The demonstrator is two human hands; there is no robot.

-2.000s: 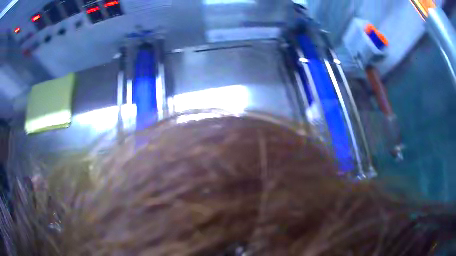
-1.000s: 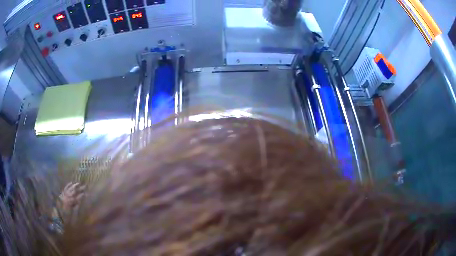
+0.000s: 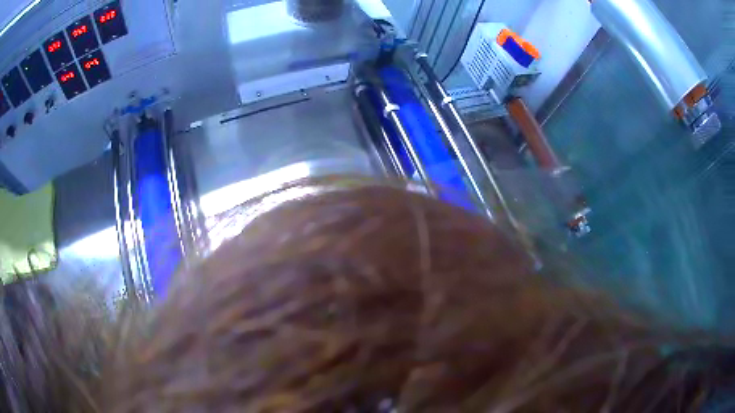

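Note:
The wearer's hair covers the lower middle of the view, and neither of my hands shows. A shiny steel work plate (image 3: 274,145) lies beyond the hair, with a strong white glare across it. A bright blue strip (image 3: 153,193) runs along its left side and another blue strip (image 3: 423,133) along its right side, both between thin chrome rods. A pale yellow flat stack or tray (image 3: 28,230) lies on the steel at the far left, cut off by the picture's edge.
A pale control panel (image 3: 145,60) with red digits and dark knobs stands at the upper left. A white vented box (image 3: 493,60) with an orange-and-blue top and an orange-brown tube (image 3: 532,133) are right of the plate. A large silver-sleeved tube (image 3: 653,48) is at the upper right, over blue-green floor.
The view has turned, so the plate, strips and yellow stack sit further left and tilted. A blurred hand seen at the lower left one second ago no longer shows.

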